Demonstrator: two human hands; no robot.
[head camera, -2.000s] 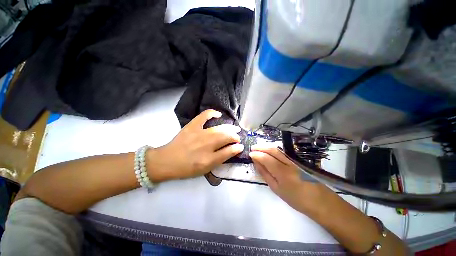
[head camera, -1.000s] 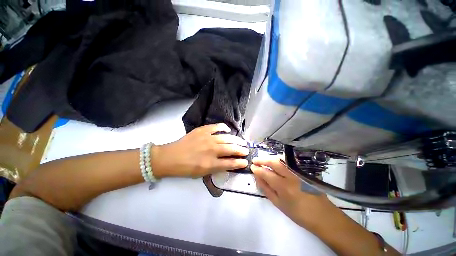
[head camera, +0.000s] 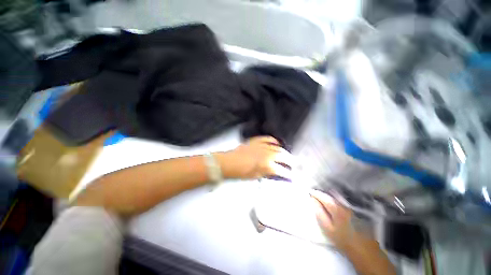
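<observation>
The view is blurred. A dark garment (head camera: 188, 99) lies bunched on the white table and runs to the sewing machine (head camera: 371, 113). My left hand (head camera: 257, 158) is at its near end, left of the needle area, with fingers holding the cloth down; a dark edge shows beneath the fingers. My right hand (head camera: 335, 217) is beside the pale needle plate (head camera: 290, 212), apart from my left, fingers slightly spread, with nothing visible in it. The needle and presser foot cannot be made out.
A tan board (head camera: 59, 161) with blue edges lies at the left under part of the cloth. A dark slab (head camera: 406, 236) is right of my right hand. A dark table-edge strip (head camera: 161, 257) runs along the front. Blurred machinery fills the upper right.
The whole view has shifted and blurred, showing more beyond the table. My right hand has moved away from my left hand and the cloth, rightward. My left hand stays at the cloth.
</observation>
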